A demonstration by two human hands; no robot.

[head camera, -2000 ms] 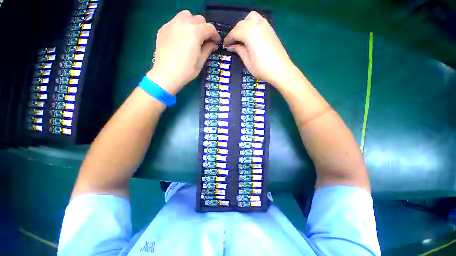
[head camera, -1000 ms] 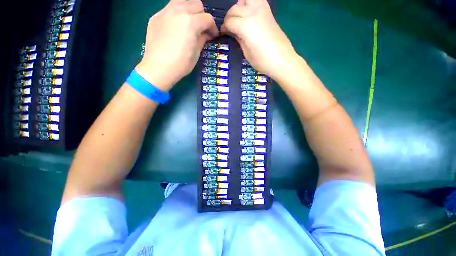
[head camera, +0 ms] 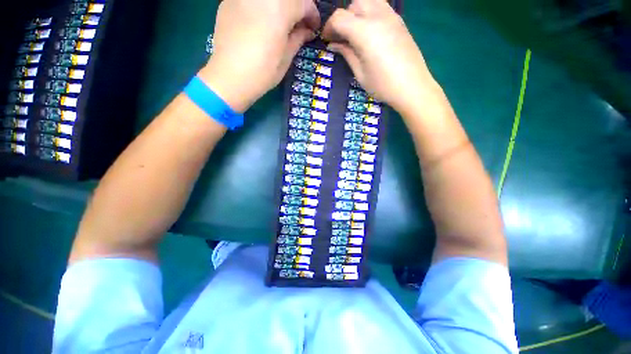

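A long black slotted tray (head camera: 321, 228) lies in front of me, with two columns of green circuit boards with white ends (head camera: 308, 147). My left hand (head camera: 259, 45), with a blue wrist band (head camera: 213, 103), is at the tray's far end, thumb and fingers pinched together. My right hand (head camera: 377, 48) is beside it at the top of the left column, fingers also pinched. Both hands reach close to the picture's upper edge. What lies between the fingertips is too small and hidden to tell.
A dark tray stack (head camera: 90, 138) with rows of boards stands at the left. A small piece of loose boards (head camera: 209, 44) shows beside my left hand. A yellow-green tape line (head camera: 515, 131) runs along the green mat (head camera: 443, 83) at the right. Blue cloth shows at the right edge.
The view has shifted and turned slightly, so the tray now looks tilted. My hands stay at the tray's far end, with the fingertips still close together.
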